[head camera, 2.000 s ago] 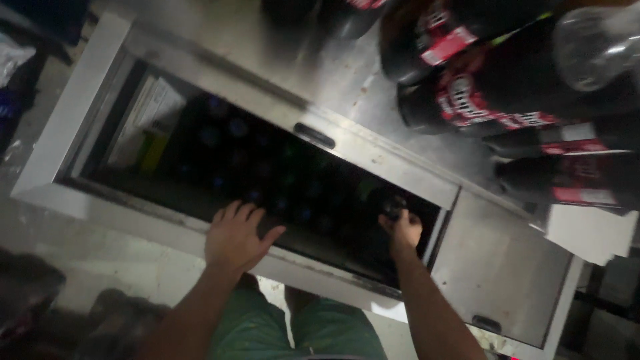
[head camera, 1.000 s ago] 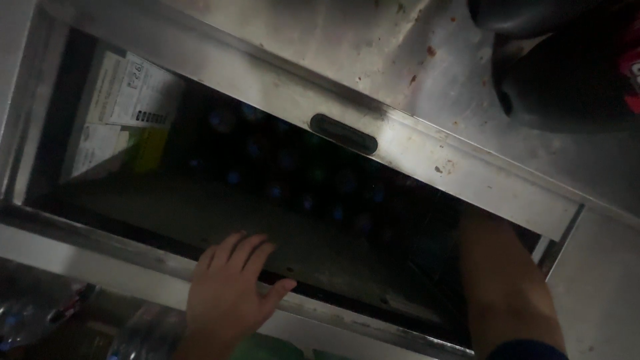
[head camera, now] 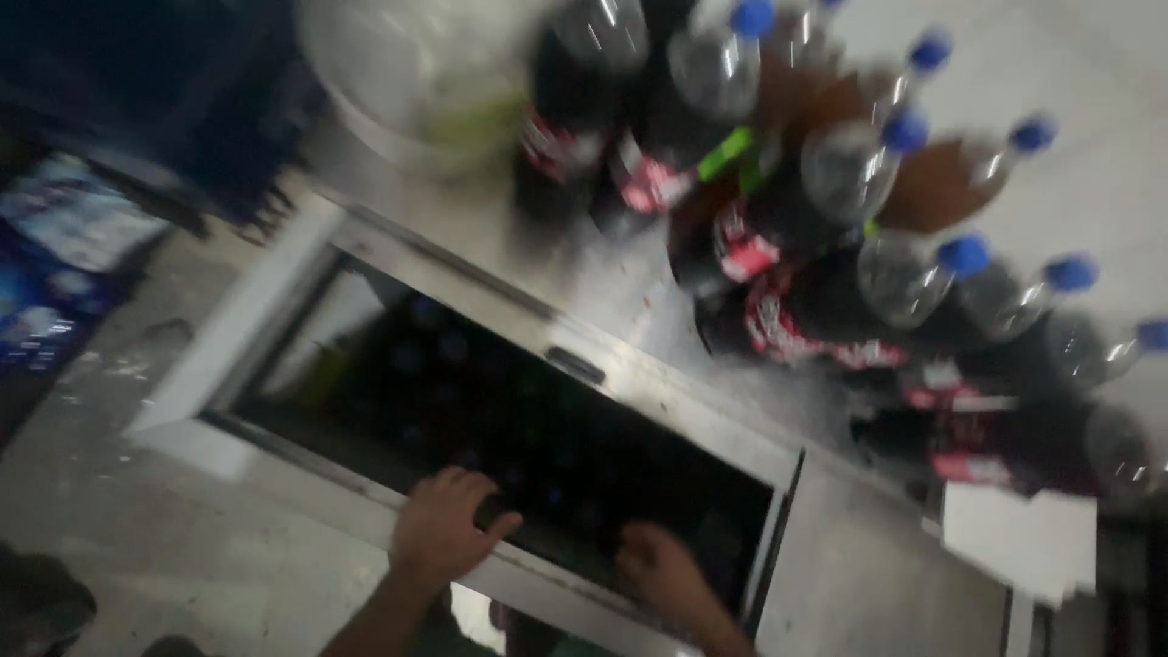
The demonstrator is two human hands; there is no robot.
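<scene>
A metal chest cooler lies open below me, its dark inside holding bottles whose caps show faintly. My left hand is at the near rim with a small dark object under or in its curled fingers; which of these I cannot tell. To its right, my right hand is over the opening near the front edge, blurred, its fingers curled; whether it holds anything is unclear. An oval black handle recess marks the sliding metal lid at the far side.
Plastic cola bottles with blue caps stand on the metal top beyond the opening. White paper or card lies at the right. Blue-wrapped packs are at the left, near a pale floor.
My right arm, deep in the cooler one second ago, has come up so the hand shows over the opening. The view has swung back and widened, bringing the bottles on top into sight.
</scene>
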